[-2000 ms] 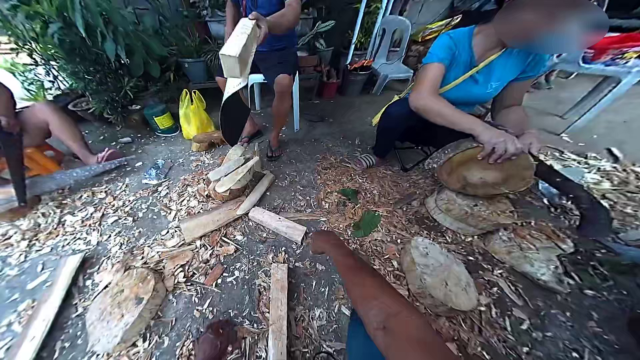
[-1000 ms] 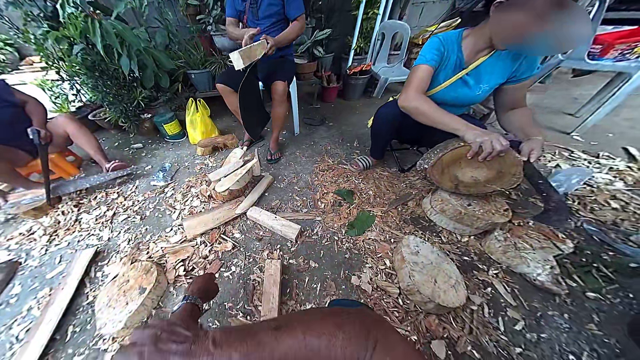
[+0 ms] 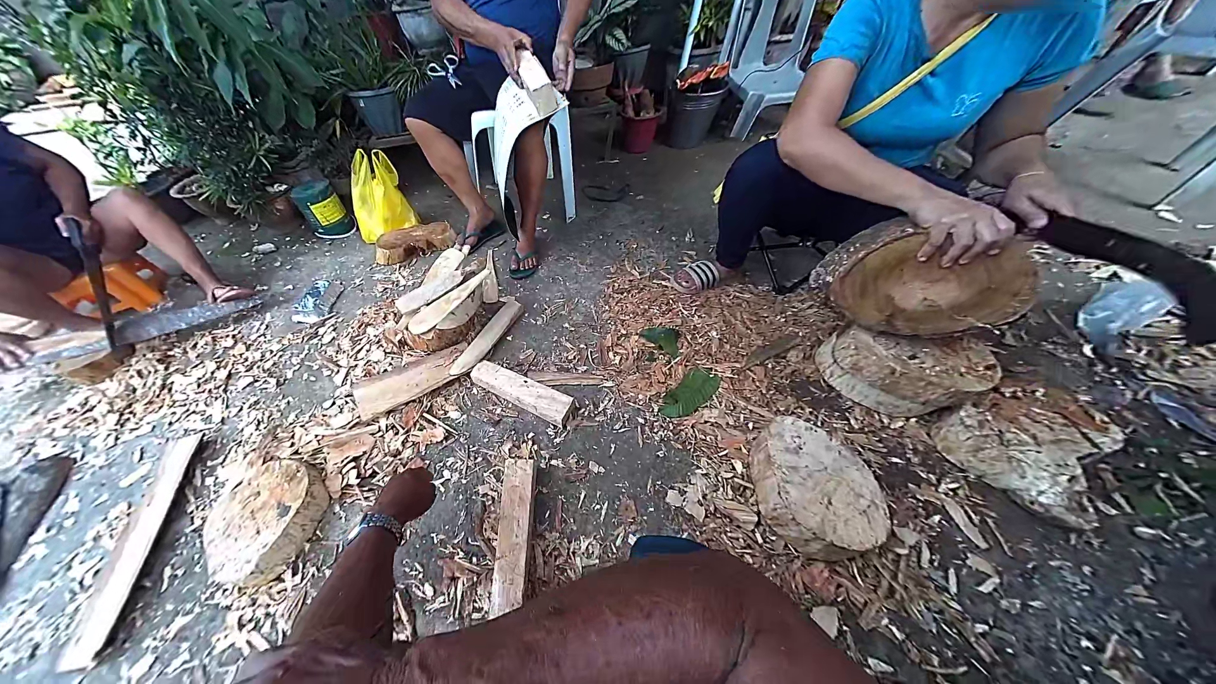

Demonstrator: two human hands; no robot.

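Note:
My left hand (image 3: 407, 494), with a metal-band watch at its wrist, is held as a loose fist over the chip-strewn ground. Nothing shows in it. It is between a round wood slab (image 3: 261, 522) and an upright-lying wood strip (image 3: 513, 537). My right forearm crosses the bottom of the view, and my right hand (image 3: 309, 663) is at the lower edge by my left forearm, blurred and partly cut off. Beyond my left hand lie split wood pieces (image 3: 522, 391) and a chopping block with pale carved pieces (image 3: 456, 313).
At right a person holds a dark long blade (image 3: 1121, 252) at a hollowed round wood piece (image 3: 936, 280), stacked on a slab (image 3: 907, 366). Another slab (image 3: 819, 489) lies nearer. A seated person ahead holds a wood block (image 3: 537, 84). At left a person holds a blade (image 3: 93, 280). A plank (image 3: 133, 551) lies near left.
My right hand, earlier out over the ground near the split wood, has come back to my left forearm. My left hand has moved up and forward. The person ahead has lowered the wood block.

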